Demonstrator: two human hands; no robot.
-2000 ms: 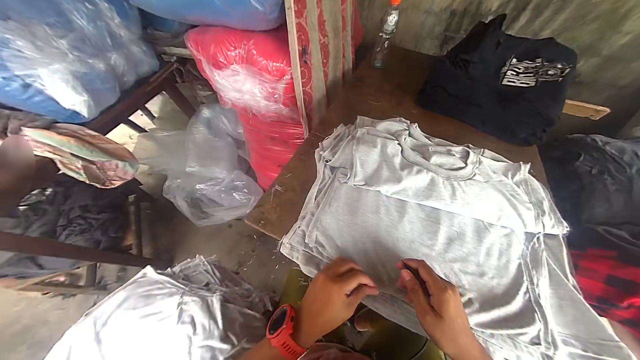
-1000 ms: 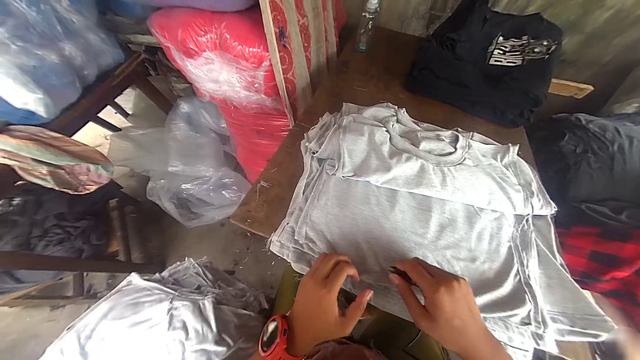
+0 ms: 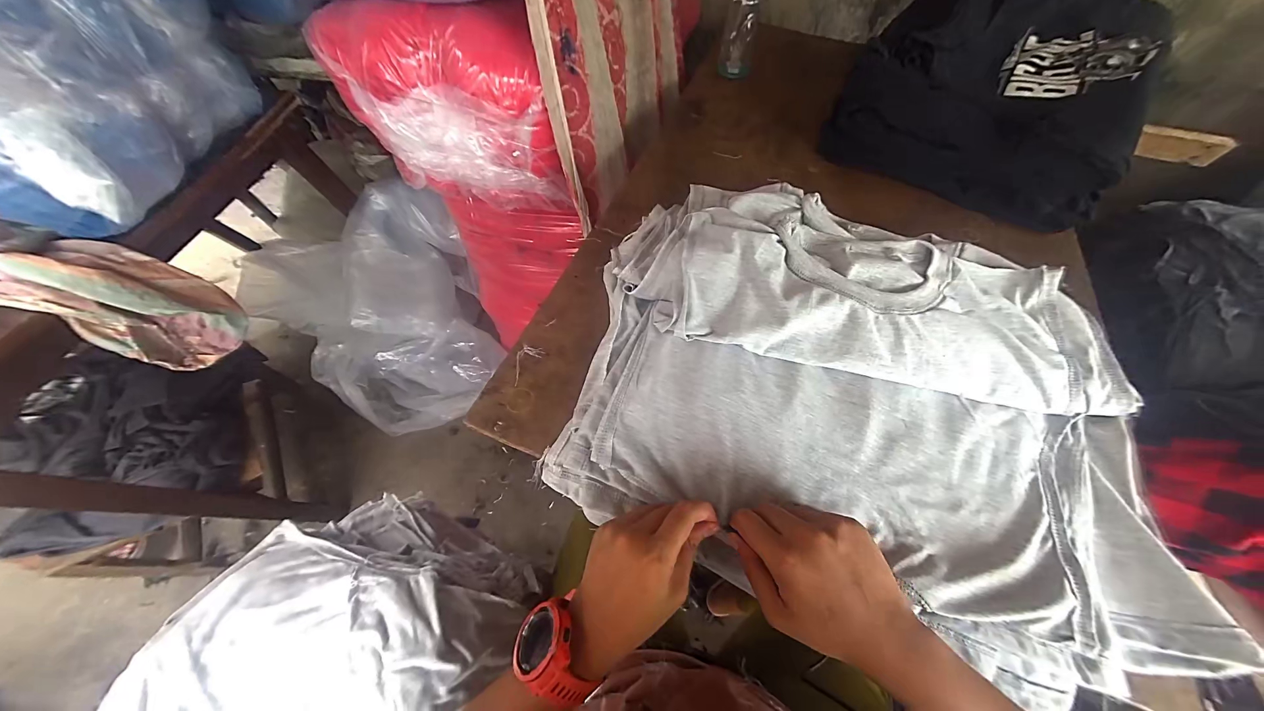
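Note:
Light grey T-shirts (image 3: 790,425) lie in a layered stack on a brown wooden table, the top one's collar toward the far side. At the stack's near edge, my left hand (image 3: 647,558), with an orange-red watch (image 3: 553,647) on its wrist, pinches the shirt's edge between thumb and fingers. My right hand (image 3: 820,568) meets it fingertip to fingertip and has its fingers closed at the same edge. A small dark thing shows between the fingertips; what it is cannot be told.
Folded black garments (image 3: 987,128) and a clear bottle (image 3: 739,39) stand on the wooden table (image 3: 513,395). Left are a red plastic-wrapped bundle (image 3: 464,128), clear plastic bags (image 3: 405,316) and a pile of pale grey cloth (image 3: 326,612). Dark and red-checked cloth (image 3: 1200,494) lies at right.
My two hands, apart in the earlier frames, have come together at the shirt's near edge. The fingers of my left hand have closed on the fabric.

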